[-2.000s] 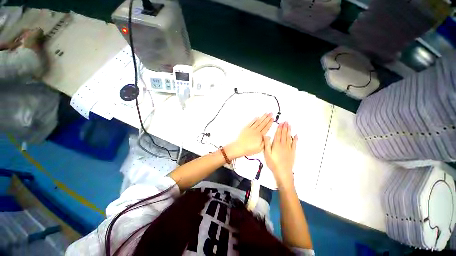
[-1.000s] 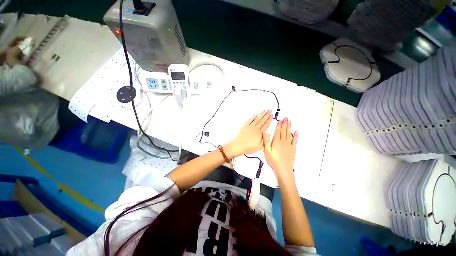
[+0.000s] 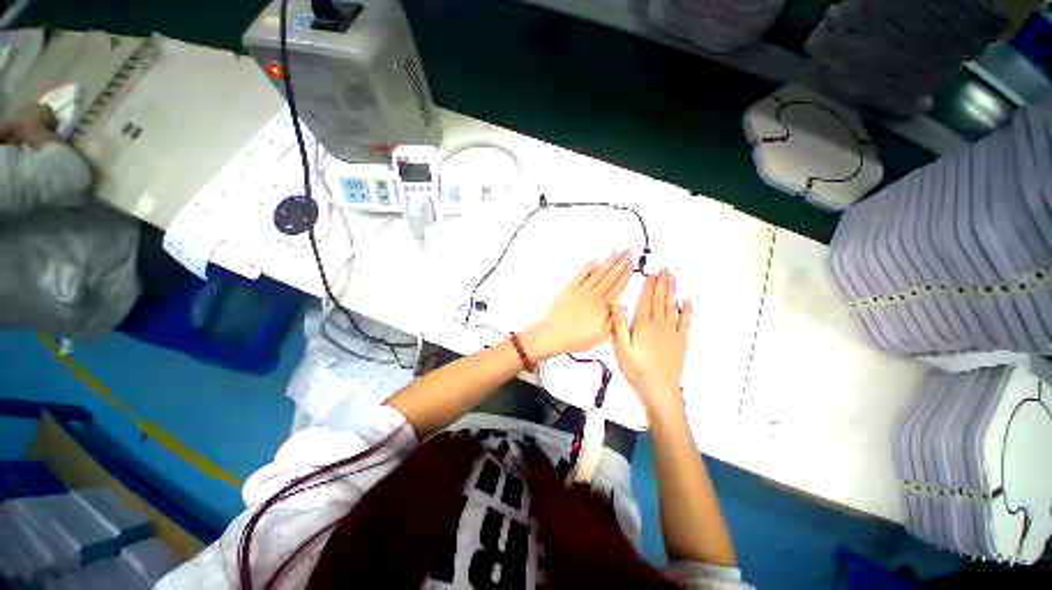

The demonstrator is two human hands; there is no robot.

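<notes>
A white panel (image 3: 533,259) lies on the white bench in front of me, its outline blending into the bench. A dark wire loop (image 3: 503,254) curves over its face. My left hand (image 3: 586,309) and my right hand (image 3: 655,343) lie flat on the panel, palms down, thumbs touching; neither grips anything. A white stick with a dark and red lead (image 3: 590,444) stands at the bench edge near my lap, joined to a dark connector (image 3: 602,386). The part of the panel under my hands is hidden.
A grey box with a red light (image 3: 358,87), a power meter (image 3: 415,173) and a black disc (image 3: 295,214) are at left. Panel stacks (image 3: 957,259) stand at right. A wired panel (image 3: 811,148) lies on the green conveyor (image 3: 623,115). Another person's hand (image 3: 32,125) is far left.
The view has shifted slightly. The other person's hand at far left has moved and is beside something white. My hands keep the same flat pose.
</notes>
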